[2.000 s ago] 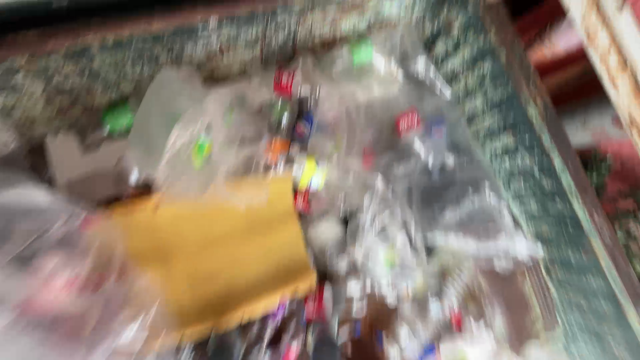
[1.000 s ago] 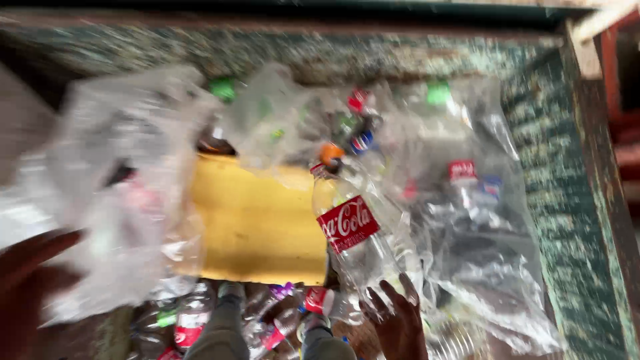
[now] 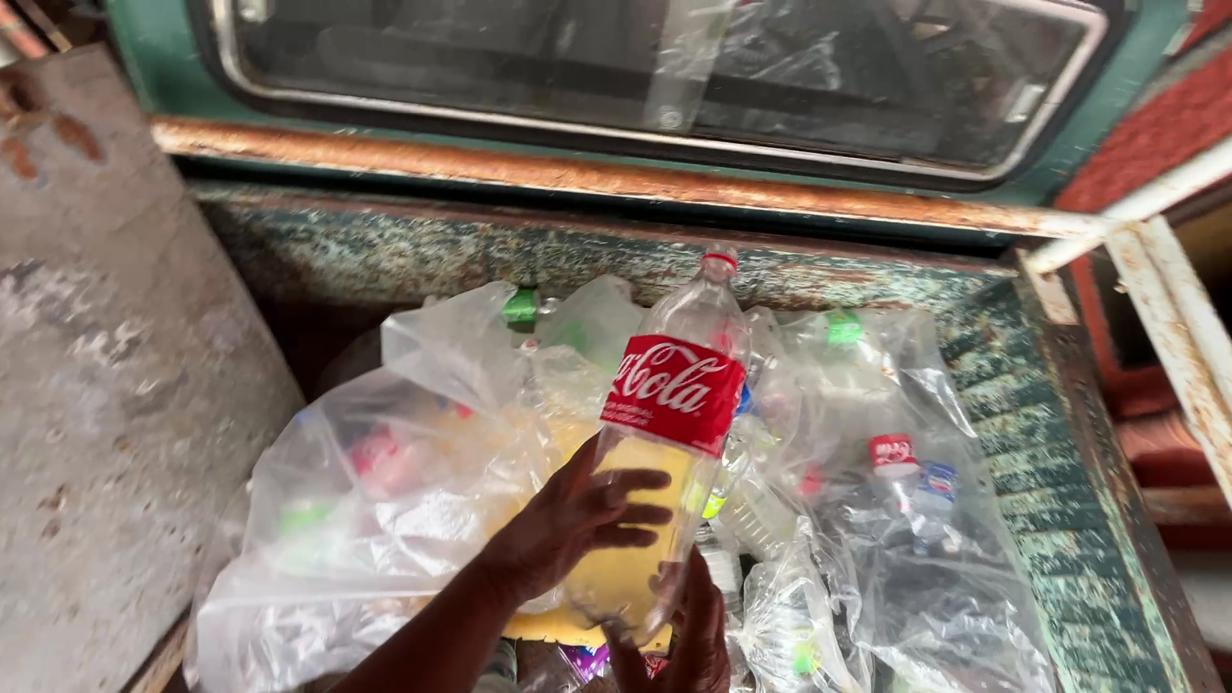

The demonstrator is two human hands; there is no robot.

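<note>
A large clear plastic Coca-Cola bottle (image 3: 674, 395) with a red label stands tilted in the middle, its neck away from me and no cap visible. My left hand (image 3: 577, 520) lies against its left side with fingers spread over the lower body. My right hand (image 3: 688, 621) grips the bottle near its base. Behind the bottle is a yellow sheet (image 3: 549, 628), mostly covered. To the left lies a clear plastic bag (image 3: 385, 510) with bottles inside, and to the right another clear bag (image 3: 924, 549) holds bottles with red and blue labels.
A worn green metal truck bed wall (image 3: 1049, 481) bounds the right side. Ahead runs a rusty rail (image 3: 577, 176) below a cab window (image 3: 577, 67). A rusty metal panel (image 3: 125, 385) leans at the left. Loose bottles and wrappers lie near the bottom.
The Coca-Cola bottle has been raised and my left hand has come from the far left to its side. The bag at left now lies over the yellow sheet. The view has tilted up.
</note>
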